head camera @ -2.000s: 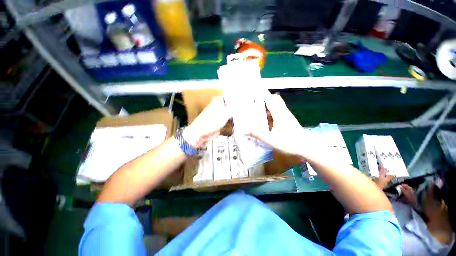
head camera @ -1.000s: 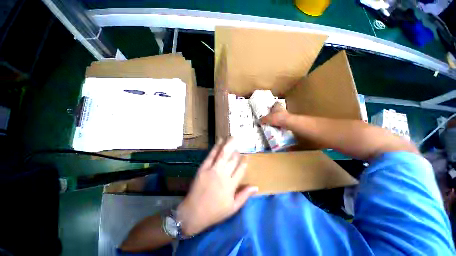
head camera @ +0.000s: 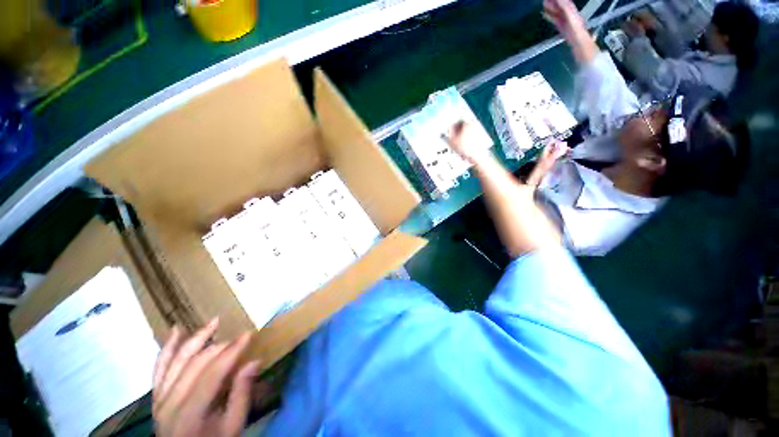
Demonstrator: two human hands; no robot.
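Observation:
A large open brown shipping carton [head camera: 213,128] stands in front of me with its flaps raised. A row of white product boxes [head camera: 290,243] lies inside it. My left hand [head camera: 201,375] is at the carton's near left corner, fingers spread, holding nothing that I can see. My right hand [head camera: 464,143] is stretched out over another group of white boxes [head camera: 440,154] on the green bench right of the carton. It looks empty; whether it touches the boxes is unclear.
Further right is another group of white boxes [head camera: 534,115], with a seated person [head camera: 598,192] beside it and another person beyond. White paper [head camera: 90,363] with dark pens lies on brown cardboard at the left. A metal-edged shelf [head camera: 342,36] with a yellow container [head camera: 224,17] runs behind the carton.
The view has turned right. My right hand has left the boxes inside the carton and moved out to the group on the bench. My left hand remains by the carton's near side.

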